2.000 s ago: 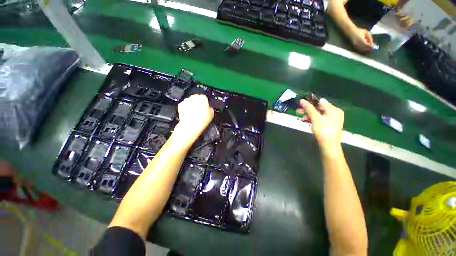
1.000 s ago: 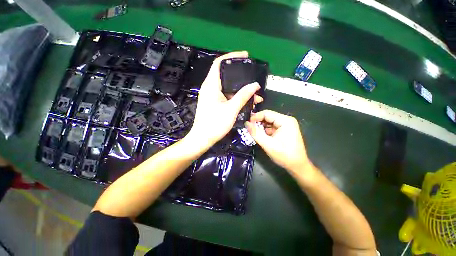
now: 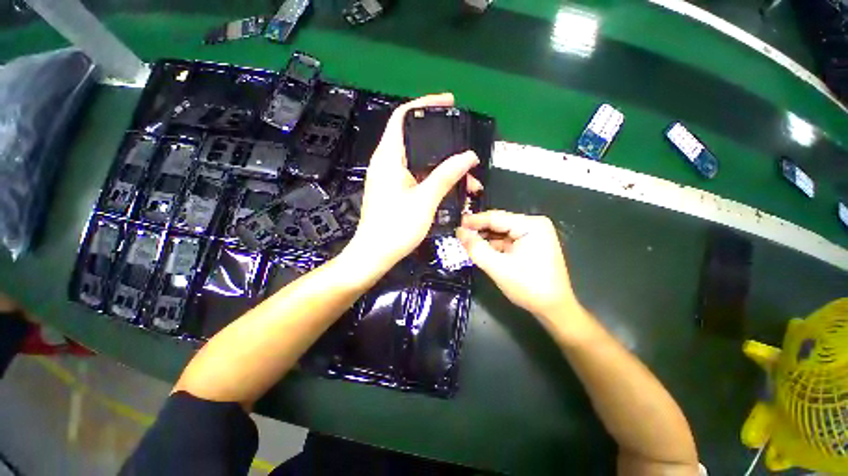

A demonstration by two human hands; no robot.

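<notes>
My left hand (image 3: 402,191) holds a black phone housing (image 3: 435,147) upright over the right part of the black blister tray (image 3: 372,367), with the thumb across its face. My right hand (image 3: 513,256) is at the housing's lower end, its thumb and index finger pinched together. Whether a small part is between those fingertips cannot be made out. A white and silver keypad area of a board (image 3: 453,253) shows below the housing, beside the right fingertips; how it is held is hidden. More black housings (image 3: 191,200) lie in the tray's pockets and loosely on top.
The green conveyor belt (image 3: 521,102) runs behind a white edge rail (image 3: 595,176), carrying blue and white boards (image 3: 690,149) and other phone parts. A grey plastic bag (image 3: 42,139) is at left. A dark flat case (image 3: 724,284) and yellow fan (image 3: 818,386) are at right.
Since two seconds ago, both hands have come together around a housing. Over the last second they have barely moved, while boards on the belt shifted right.
</notes>
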